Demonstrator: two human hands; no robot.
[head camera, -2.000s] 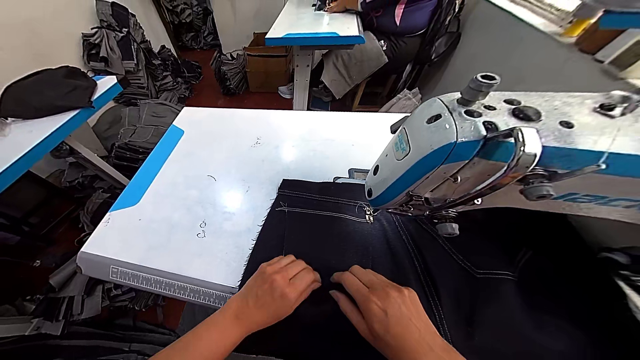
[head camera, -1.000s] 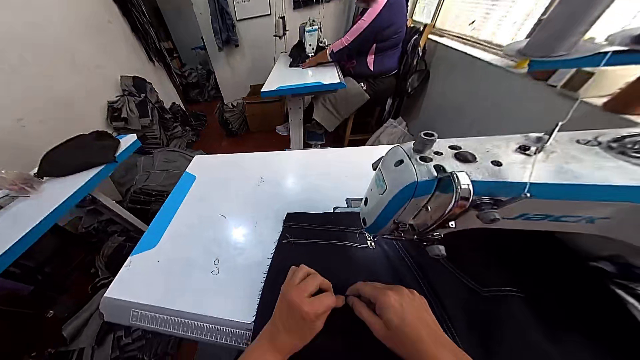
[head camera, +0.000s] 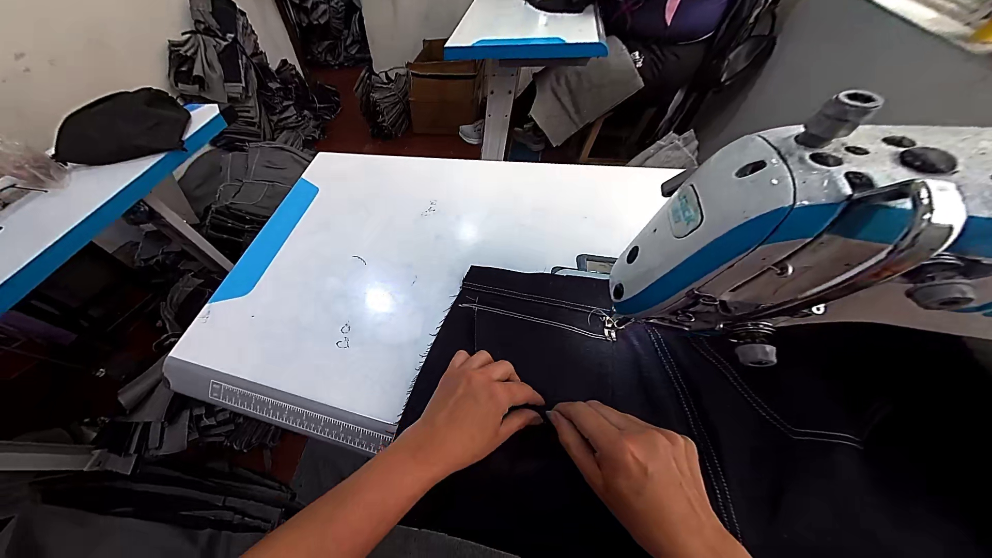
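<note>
Dark denim fabric (head camera: 535, 364) with pale double stitching and a frayed left edge lies on the white sewing table (head camera: 418, 225). Its stitched upper part runs under the presser foot (head camera: 610, 328) of a white and blue Jack sewing machine (head camera: 713, 209). Below the foot, my left hand (head camera: 477, 407) pinches the denim between thumb and fingers. Close on its right, my right hand (head camera: 632, 457) grips the same cloth with bent fingers. The two sets of fingertips nearly meet, and the fold between them is dark and hard to make out.
A printed ruler (head camera: 302, 415) runs along the table's front edge. Another table (head camera: 116, 209) at the left bears a black cloth bundle (head camera: 120, 125). Piles of dark cloth (head camera: 252, 182) and a cardboard box (head camera: 443, 97) stand behind. A person (head camera: 659, 46) sits at a far table (head camera: 527, 35).
The view tilted up and then back down. Both hands stay on the denim below the presser foot, fingertips close together; the cloth has not plainly moved under the foot.
</note>
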